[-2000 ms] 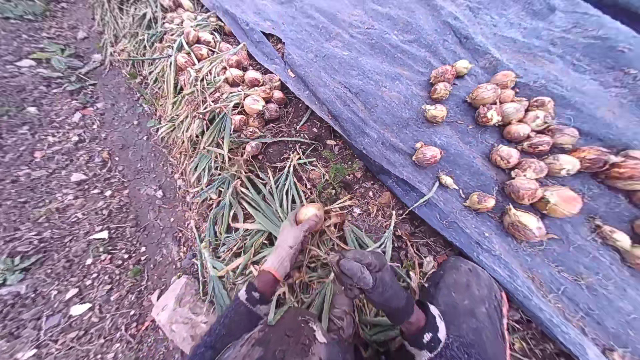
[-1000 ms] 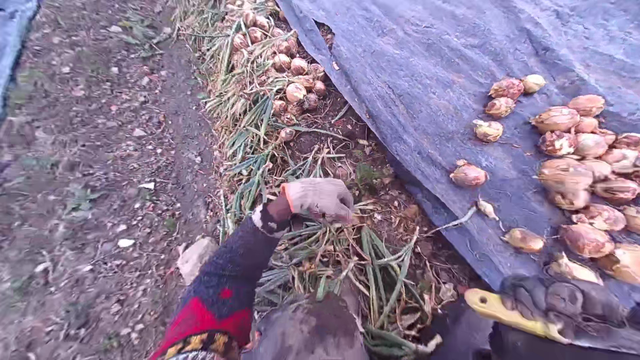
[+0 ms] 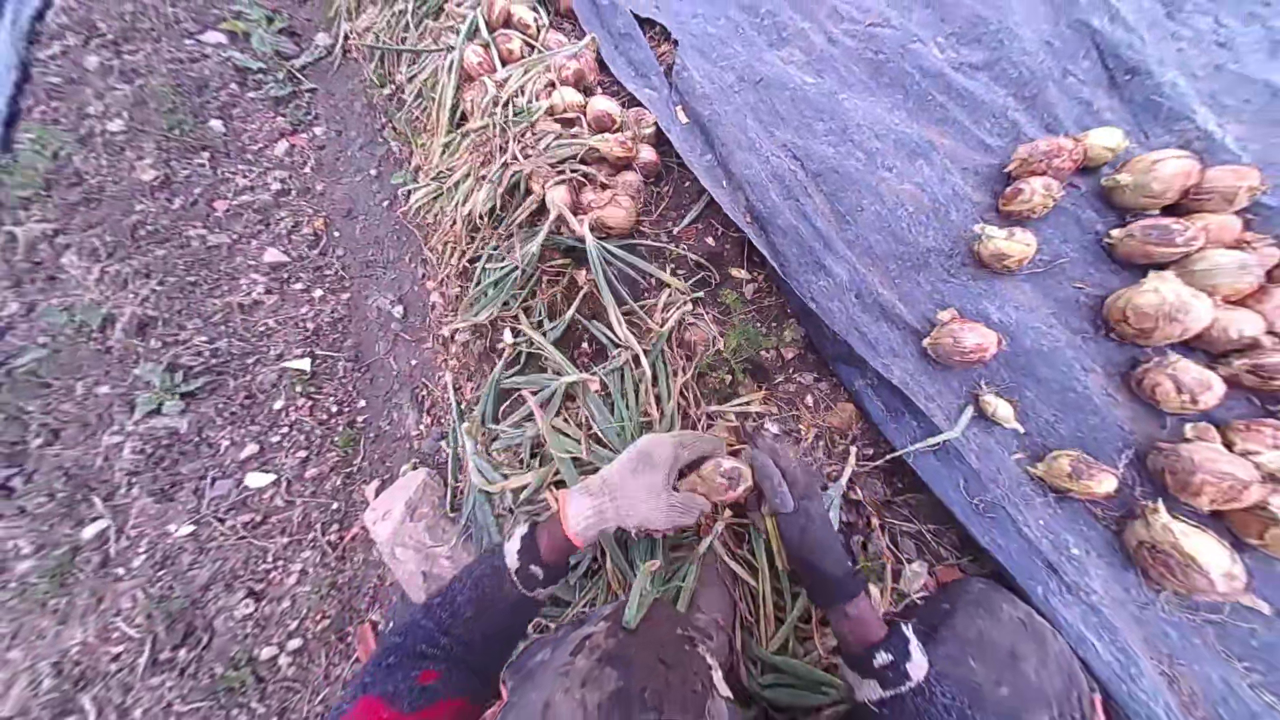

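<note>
My left hand (image 3: 645,485), in a light knitted glove, grips an onion bulb (image 3: 722,480) above a heap of green and dry onion leaves (image 3: 590,390). Just right of the bulb is my right hand (image 3: 790,480), in a dark glove, its fingers close to the onion's top; what lies within them is hidden, and no tool can be made out there. Several trimmed onions (image 3: 1160,308) lie on the dark ground sheet (image 3: 870,200) at the right, with a small bulb (image 3: 1000,411) near the sheet's edge.
Onions with leaves attached (image 3: 605,113) lie in a row at the upper middle. A pale stone (image 3: 415,530) sits left of my left forearm. Bare soil with small stones and weeds (image 3: 165,390) runs along the left. My knees are at the bottom, between row and sheet.
My right hand, which held a yellow-handled tool over the sheet at the lower right a second ago, is now beside my left hand. An onion now shows in my left hand.
</note>
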